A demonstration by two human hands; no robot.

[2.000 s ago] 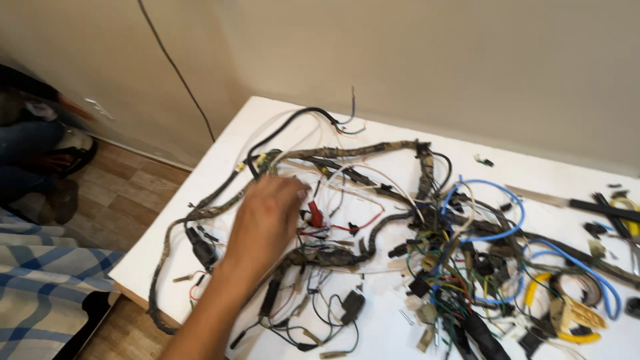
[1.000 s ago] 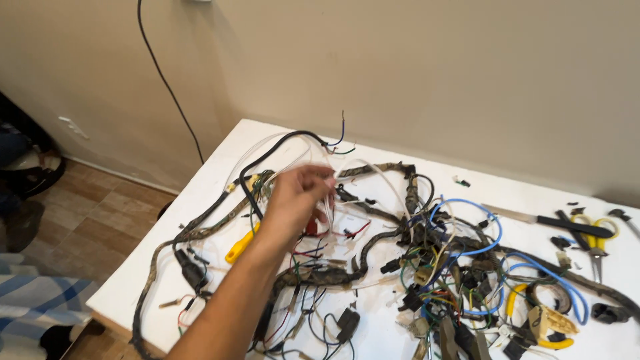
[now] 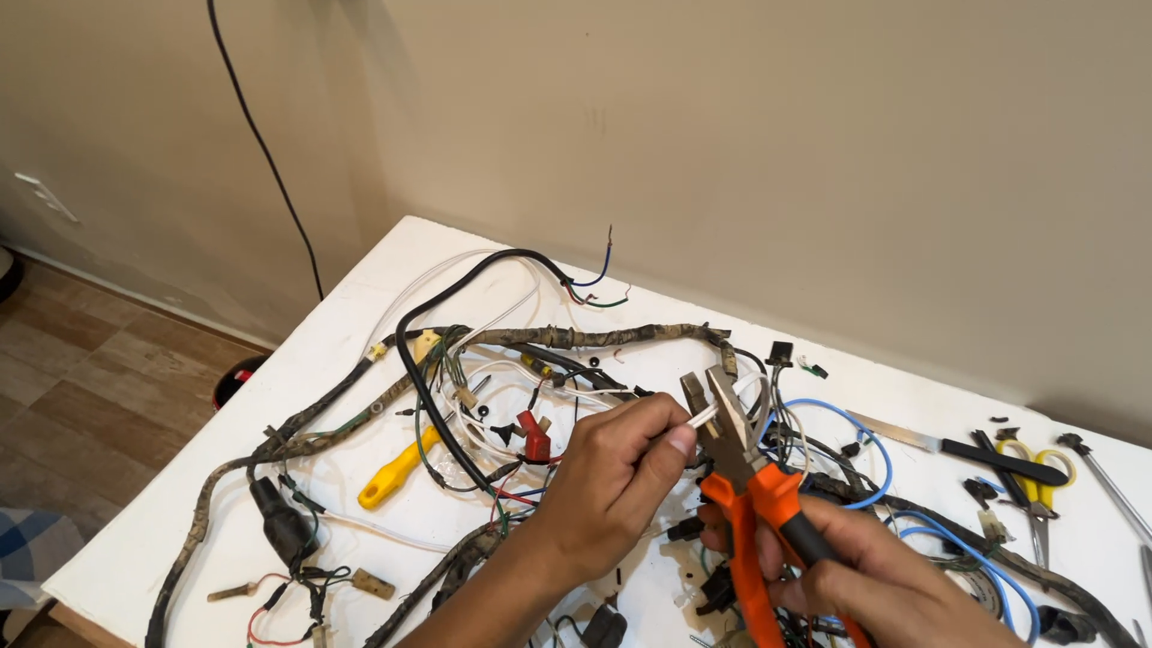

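Observation:
My left hand (image 3: 621,486) pinches a white wire (image 3: 704,416) between thumb and fingers, near the table's middle. Around the orange-handled pliers (image 3: 742,477) my right hand (image 3: 846,567) is closed. Their jaws stand apart and point up, with the white wire's end at the opening. Beneath and around both hands spreads an old wiring harness (image 3: 576,337) wrapped in worn tape, with loose wires and connectors. A thick black cable (image 3: 405,346) loops over it at the left. By my left forearm are a red connector (image 3: 535,437) and a yellow-handled screwdriver (image 3: 396,470).
A knife with a black handle (image 3: 999,462) and yellow-handled scissors (image 3: 1048,481) lie on the right. Blue wire (image 3: 886,450) coils beside the pliers. The white table (image 3: 360,279) stands against a beige wall (image 3: 720,162), where a black cord (image 3: 256,135) hangs.
My right hand has come into view with the orange-handled pliers. My left hand has moved right and now holds a white wire by the jaws. The yellow screwdriver handle shows more fully.

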